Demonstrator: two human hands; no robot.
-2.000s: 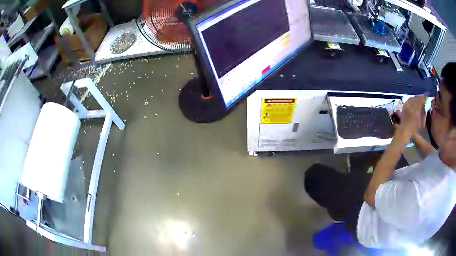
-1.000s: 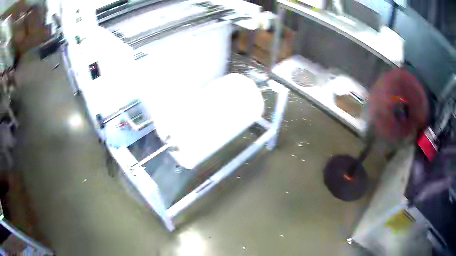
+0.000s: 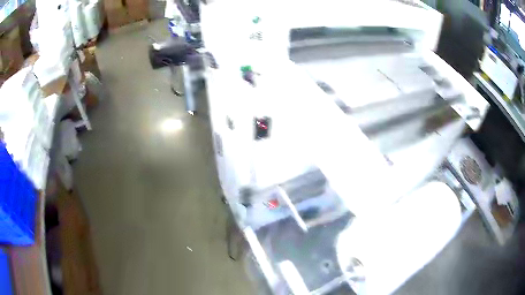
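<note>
Neither of my hands is in the picture. A thick white film roll (image 3: 411, 236) lies on a white frame (image 3: 262, 259) at the lower right, overexposed and blurred. Behind it stands the large white machine (image 3: 299, 138), with a small dark display showing red marks, a green button and a long opening across its top. A red part shows low on its end, beside the roll frame.
A grey-green floor aisle (image 3: 149, 173) runs along the machine's left side. Blue bins (image 3: 17, 199) stand at the left edge. White stacks (image 3: 23, 115) and brown cartons (image 3: 126, 12) are further back. A shelf (image 3: 501, 101) is at the right.
The view has swung left. The seated person, monitor and keyboard seen two seconds ago, and the fan, are out of view. The roll now sits lower right, and the machine and left aisle fill the view.
</note>
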